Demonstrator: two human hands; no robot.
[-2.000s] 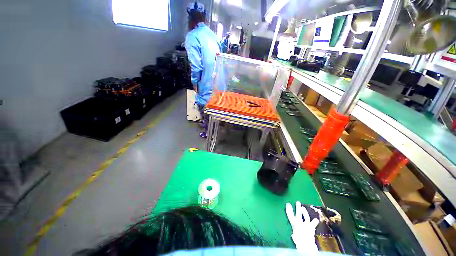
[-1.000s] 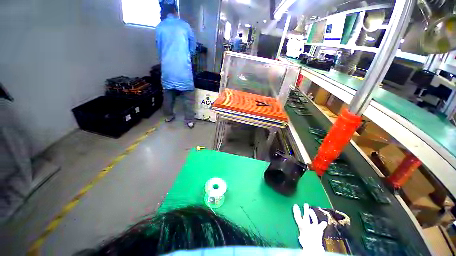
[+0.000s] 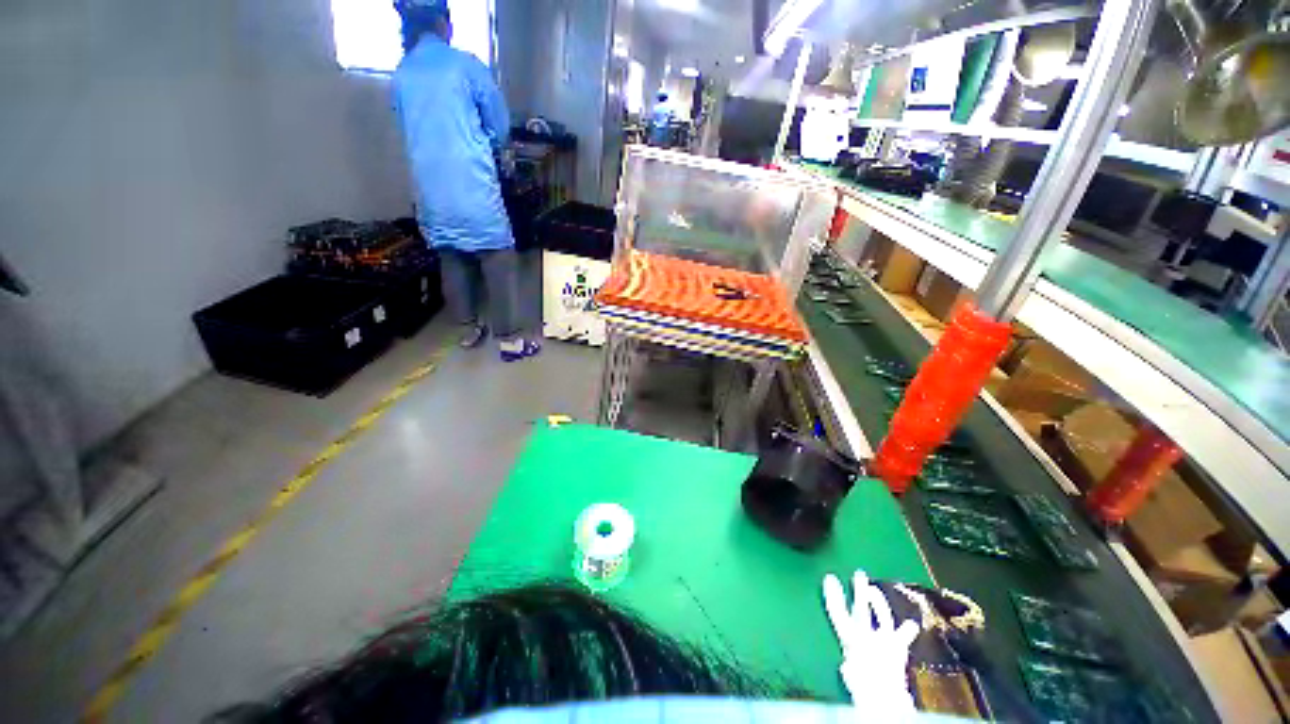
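Observation:
No hand of mine shows; dark hair and a strip of light blue cloth fill the bottom of the picture. A white solder wire spool [image 3: 604, 546] stands on the green bench mat [image 3: 676, 498]. A glossy black round cup or bin [image 3: 801, 489] is at the bench's far right. A limp white glove [image 3: 872, 644] lies at the right edge, beside a dark stand-like item with yellow-gold patches [image 3: 945, 654]. A tiny yellow item [image 3: 559, 420] is at the far left corner.
Circuit boards [image 3: 971, 525] lie on the dark lower conveyor at right, by a red-orange wrapped post [image 3: 945, 395]. A cart with orange trays [image 3: 706, 299] stands beyond the bench. A person in a blue smock [image 3: 451, 147] stands in the aisle near black crates [image 3: 293, 334].
The person in blue has moved left and farther along the aisle side, uncovering a white box with a black top. The view has shifted slightly. The bench items have not moved.

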